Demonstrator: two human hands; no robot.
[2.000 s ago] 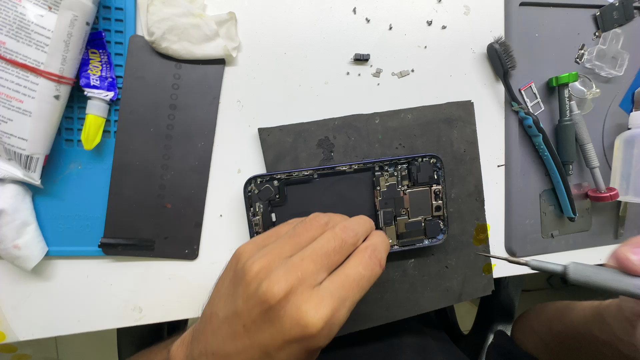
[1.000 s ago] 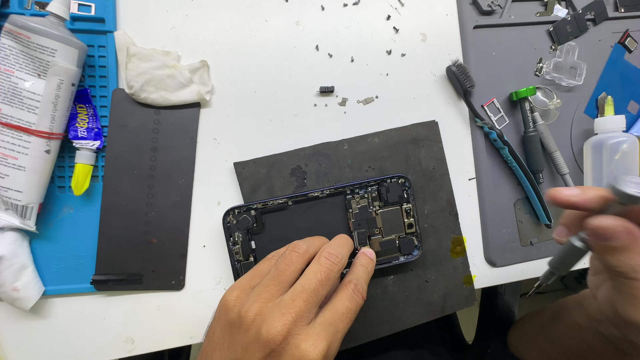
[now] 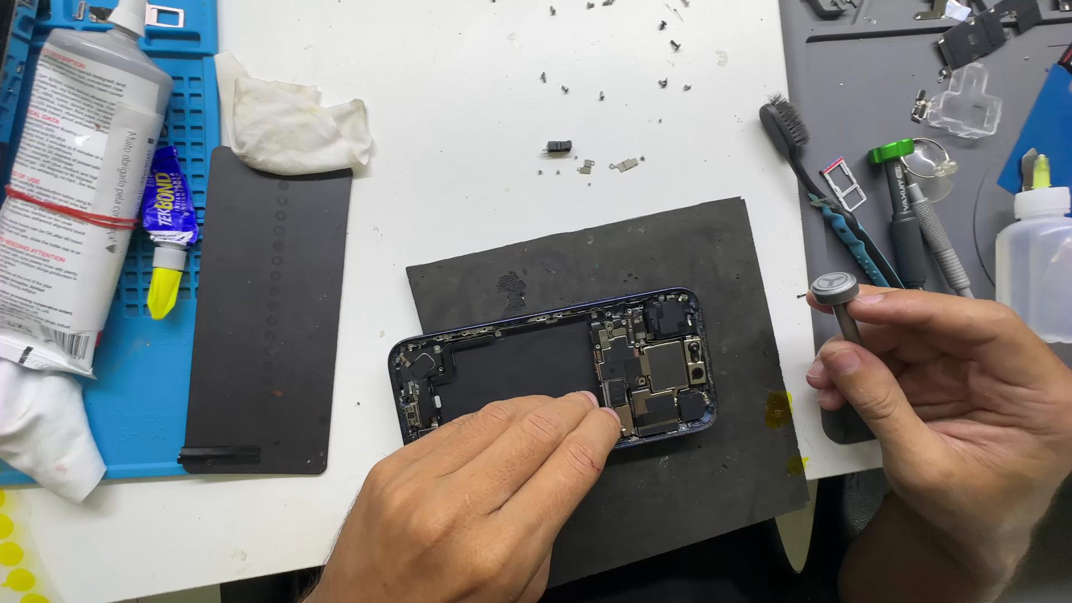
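An opened smartphone (image 3: 519, 368), its internal boards showing, lies face up on a dark grey foam mat (image 3: 729, 276). My left hand (image 3: 494, 477) rests over the phone's lower edge, fingertips together at the side of the logic board (image 3: 662, 368); whether they pinch a small part cannot be seen. To the right of the phone, my right hand (image 3: 930, 377) holds a grey precision screwdriver (image 3: 846, 322) between thumb and fingers, its round cap upward. The screwdriver's tip is hidden.
Small screws (image 3: 663, 83), metal brackets (image 3: 623, 165) and a black component (image 3: 559, 146) lie behind the mat. A brush (image 3: 846, 226), another screwdriver (image 3: 904, 218), a SIM tray (image 3: 843, 183) and a plastic bottle (image 3: 1034, 268) stand or lie right. Left are a glue tube (image 3: 170, 201), a large tube (image 3: 75, 167) and a black plate (image 3: 268, 335).
My right hand has turned the screwdriver from lying sideways to cap upward. The left hand stays at the phone. The view has shifted somewhat.
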